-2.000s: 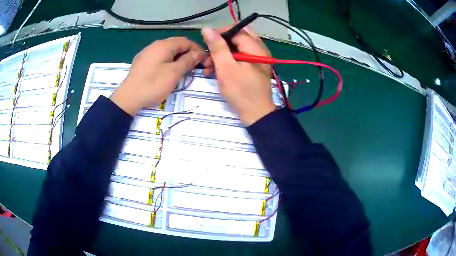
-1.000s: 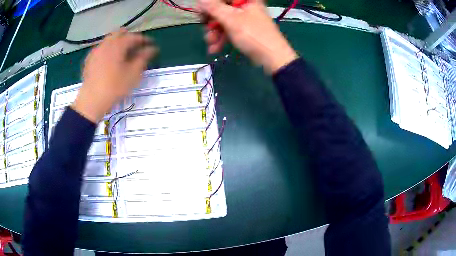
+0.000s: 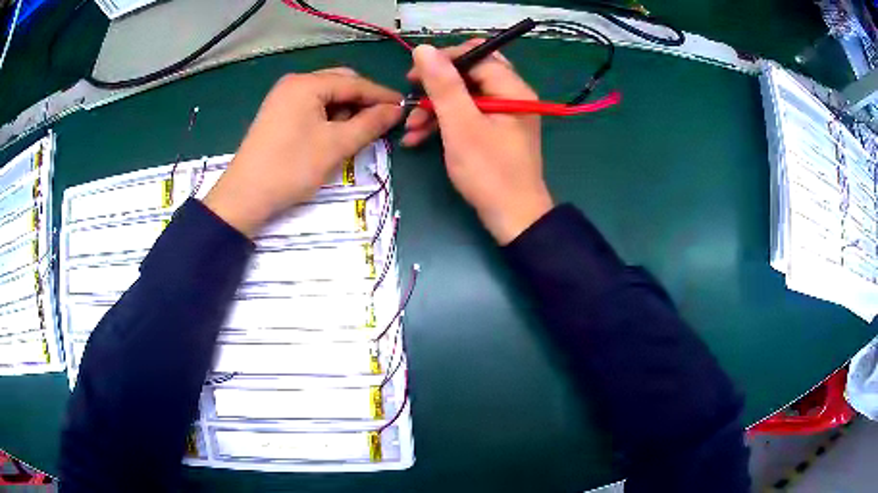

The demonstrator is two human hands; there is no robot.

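My left hand is above the top of the white plastic tray, its thumb and forefinger pinching a tiny whitish lead connector. My right hand holds the red test probe and the black test probe, the black one above the red. The probe tips meet the connector at my left fingertips; exact contact is too small to tell. Flat whitish battery packs lie in the tray slots, with yellow tape at their wire ends. Thin leads stick out past the tray's right edge.
Tray stacks stand at the left and right of the dark green bench. A thick black cable and red and black probe cords cross the back. A red stool shows at lower right.
Since one second ago my hands have come together at the tray's top edge, with a connector now between my left fingers. The tray sits slightly lower and further left in view.
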